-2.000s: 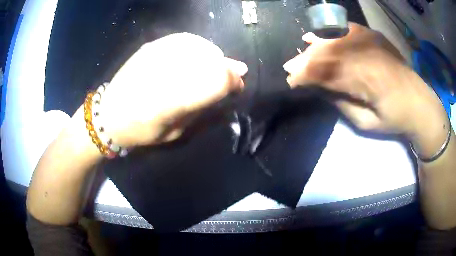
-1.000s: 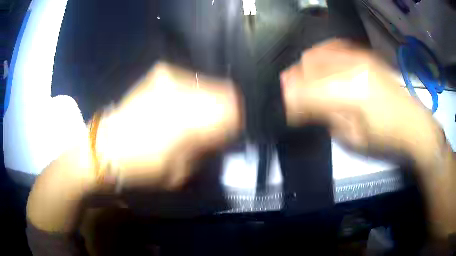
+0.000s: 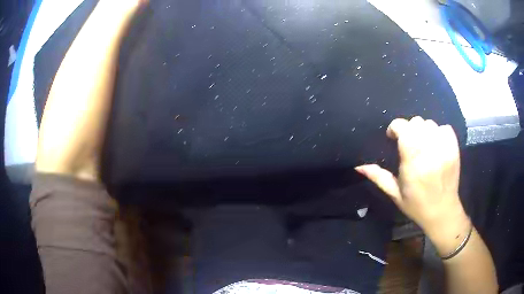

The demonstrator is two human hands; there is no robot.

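A large black fabric panel point(image 3: 258, 109), dotted with pale lint, covers most of the white table and reaches past its front edge. My right hand point(image 3: 422, 158) is over the panel's right front part, thumb spread away from the bent fingers, with no cloth visibly pinched. My left forearm, in a brown sleeve, runs up along the panel's left side. My left hand is cut off by the top edge. The presser foot does not show.
Blue-handled scissors point(image 3: 468, 37) lie at the upper right on the white table point(image 3: 488, 103). A blue strip runs along the table's left edge. Dark cloth with small pale scraps is below the panel, near my body.
The black panel now lies spread wide instead of bunched between my hands. My left hand has moved up out of view. My right hand has moved down towards me and its thumb is spread.
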